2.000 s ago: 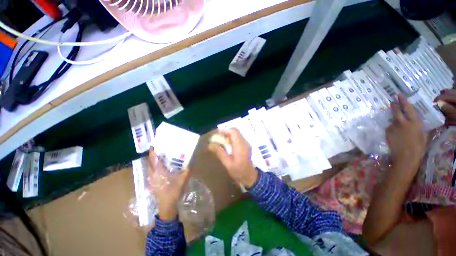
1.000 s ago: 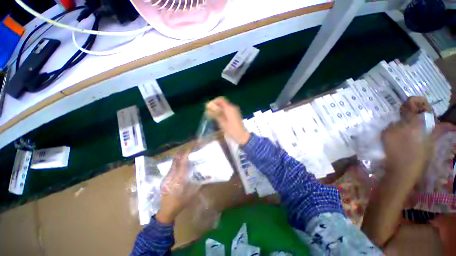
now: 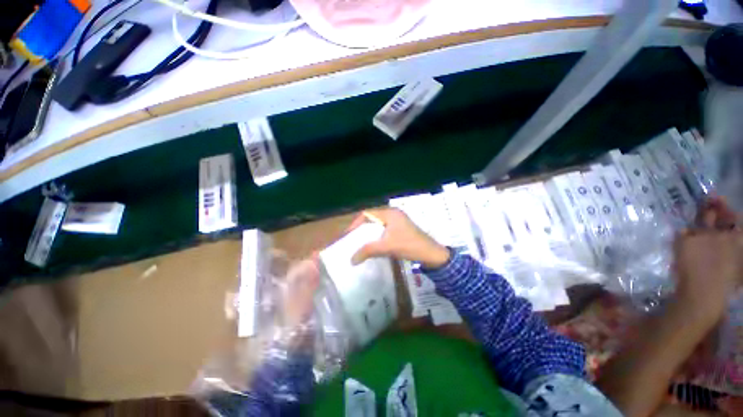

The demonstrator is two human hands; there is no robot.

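A white product box [image 3: 368,295] is held tilted in front of my green apron. My right hand [image 3: 391,240] grips its upper end, with a pale cover on a fingertip. My left hand [image 3: 301,297] is blurred at the box's left side, with crinkly clear plastic bags [image 3: 281,346] over and around it. Plastic lies along the box's left and lower edge; how far the box is inside a bag cannot be told. Another white box [image 3: 252,281] stands on the cardboard sheet [image 3: 155,326] just left of my left hand.
A row of white boxes [image 3: 521,236] leans at right, beside another person's arm [image 3: 692,301]. Several loose boxes lie on the green conveyor belt [image 3: 326,163]. A slanting support [image 3: 570,98] drops from the white shelf [image 3: 269,73], which holds cables and a pink fan [image 3: 362,16].
My right hand was raised over the belt edge with plastic stretched from it; now it is lower, gripping the box's top. The box has turned more upright. The view has shifted.
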